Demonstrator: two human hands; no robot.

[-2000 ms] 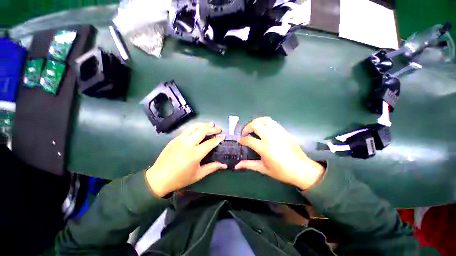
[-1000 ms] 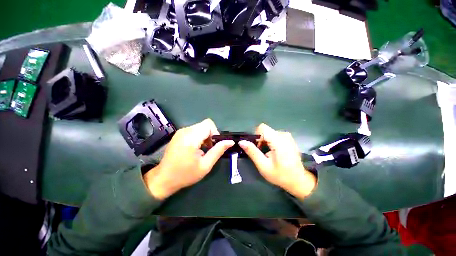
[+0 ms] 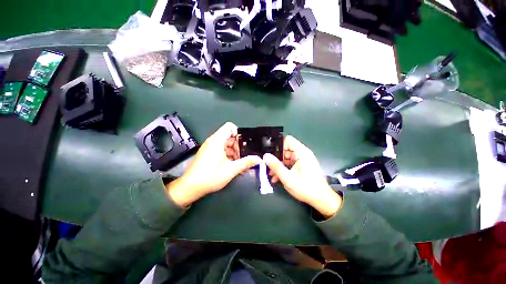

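A black cabled module (image 3: 261, 140) is held up in front of me between both hands, its flat face with small details showing. Its white flex cable (image 3: 265, 177) hangs down toward me. My left hand (image 3: 213, 166) grips the module's left edge, and my right hand (image 3: 299, 175) grips its right edge, with both thumbs at its lower edge. A single black square housing (image 3: 165, 142) with a round opening lies on the table to the left of my left hand, touching neither hand.
Stacked housings (image 3: 91, 104) and green circuit boards (image 3: 33, 102) on a black mat (image 3: 25, 161) are at left. Assembled units (image 3: 227, 33) are heaped at the far side beside a plastic bag (image 3: 147, 66). More cabled modules (image 3: 373, 175) and a clear cup (image 3: 435, 77) are at right.
The module has been turned over: its ridged side faced up, then it was edge-on, and now its flat face shows. Its cable now points toward me. The view has shifted.
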